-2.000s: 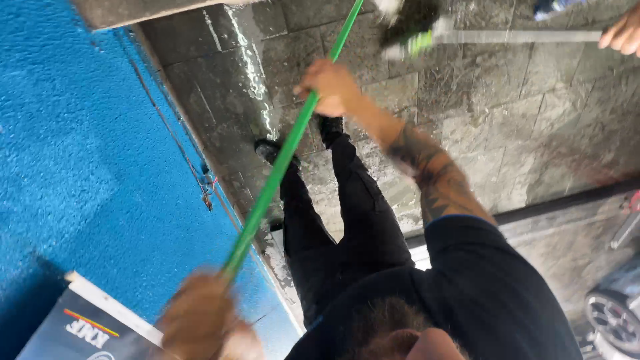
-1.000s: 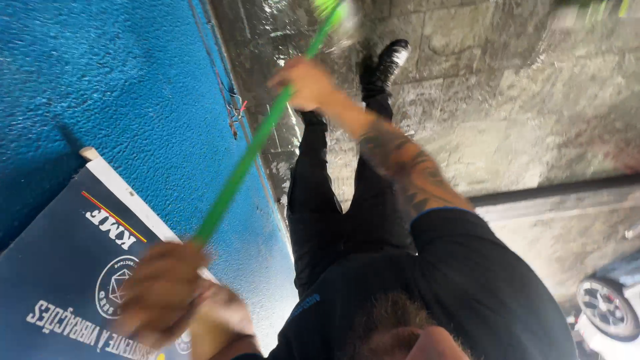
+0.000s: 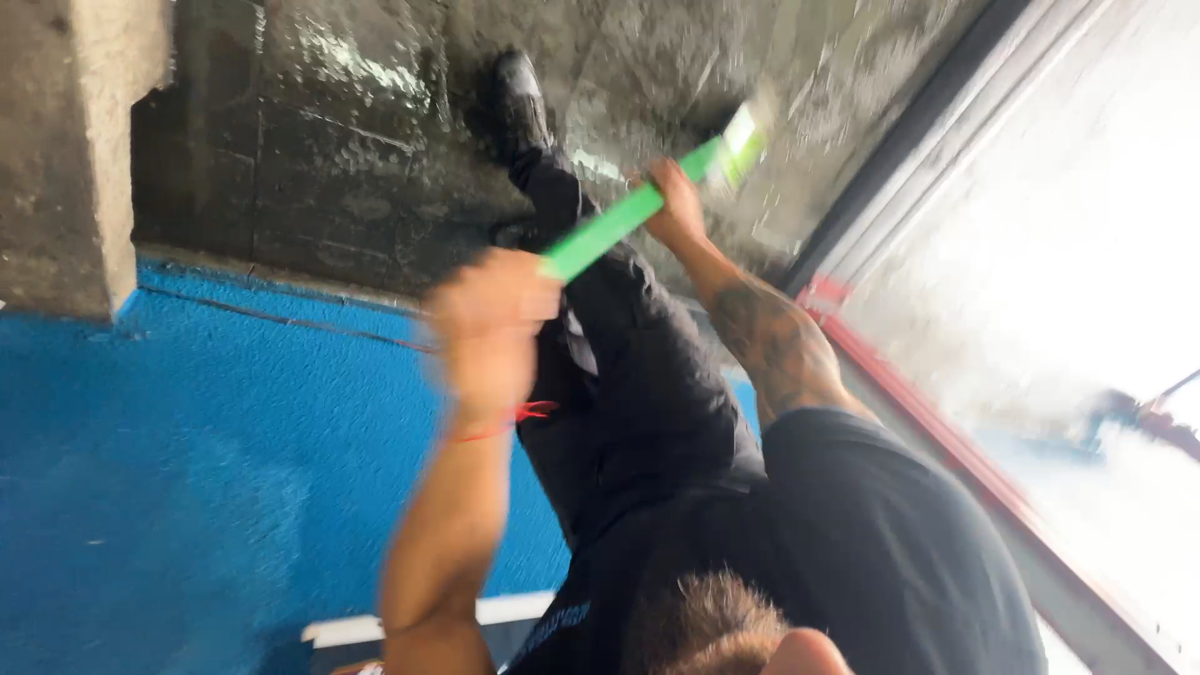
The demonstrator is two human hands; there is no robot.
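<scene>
A green pole (image 3: 605,230) runs up and right from my left hand to a blurred green and white head (image 3: 741,145), probably a broom's, over the wet floor. My left hand (image 3: 502,300), with a red string bracelet at the wrist, is closed around the pole's near end. Farther down the pole, my right hand (image 3: 673,202) grips it close to the head; that forearm is tattooed. Both hands are blurred. Below the pole are my legs in black trousers (image 3: 647,366) and one black shoe (image 3: 520,98).
Wet grey floor (image 3: 356,169) spreads across the top. A blue textured wall (image 3: 234,450) stands at the left, beside a concrete pillar (image 3: 84,159). A dark and red edge (image 3: 900,384) crosses the right side, with a bright area beyond. A white-edged board (image 3: 347,630) shows at the bottom.
The view has turned strongly. My left hand has come up from the lower left, and the pole now appears shorter. Another person's hand and pale pole, seen in the earliest frame, are out of view.
</scene>
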